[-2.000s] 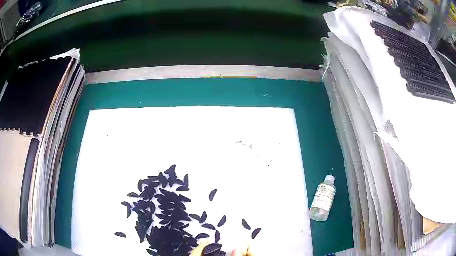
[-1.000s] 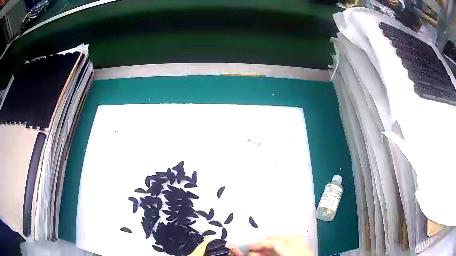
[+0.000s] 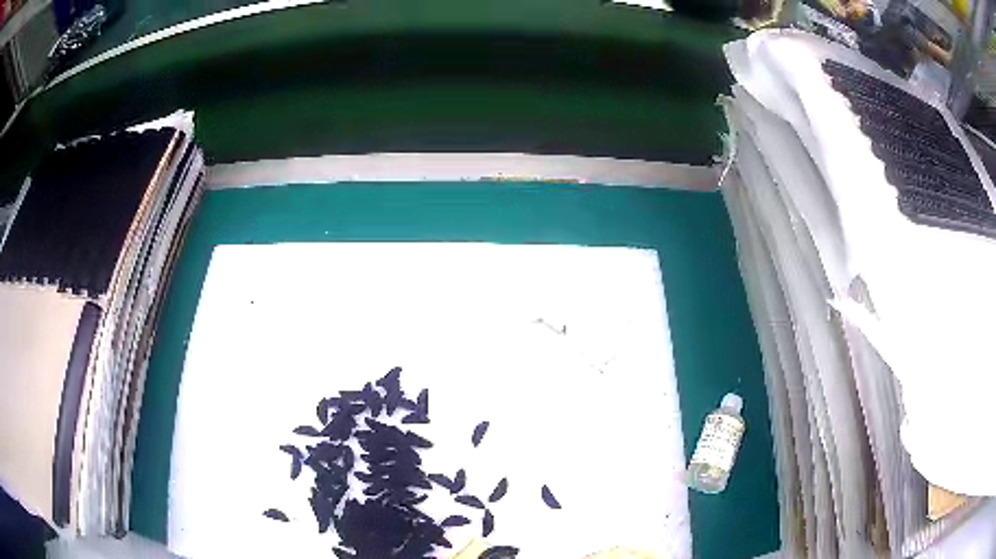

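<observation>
A loose pile of small black crescent inserts [image 3: 388, 464] lies on the white sheet [image 3: 437, 317], with several single ones scattered to its right and one at its left. At the bottom edge a pale, overexposed bit of my left hand [image 3: 470, 549] shows beside a dark insert; whether it touches the insert is unclear. A thin slice of my right hand [image 3: 623, 554] shows further right, also cut off by the edge. What either hand holds is hidden.
A small clear bottle [image 3: 716, 445] lies or stands tilted on the green mat [image 3: 437, 213]. Layered stacks with long black parts stand left [image 3: 93, 207] and right [image 3: 917, 147]. A dark green belt [image 3: 459, 87] runs behind.
Both hands have sunk towards the bottom edge; my right hand and the black pieces near the fingers showed more a second ago. The camera view has shifted slightly.
</observation>
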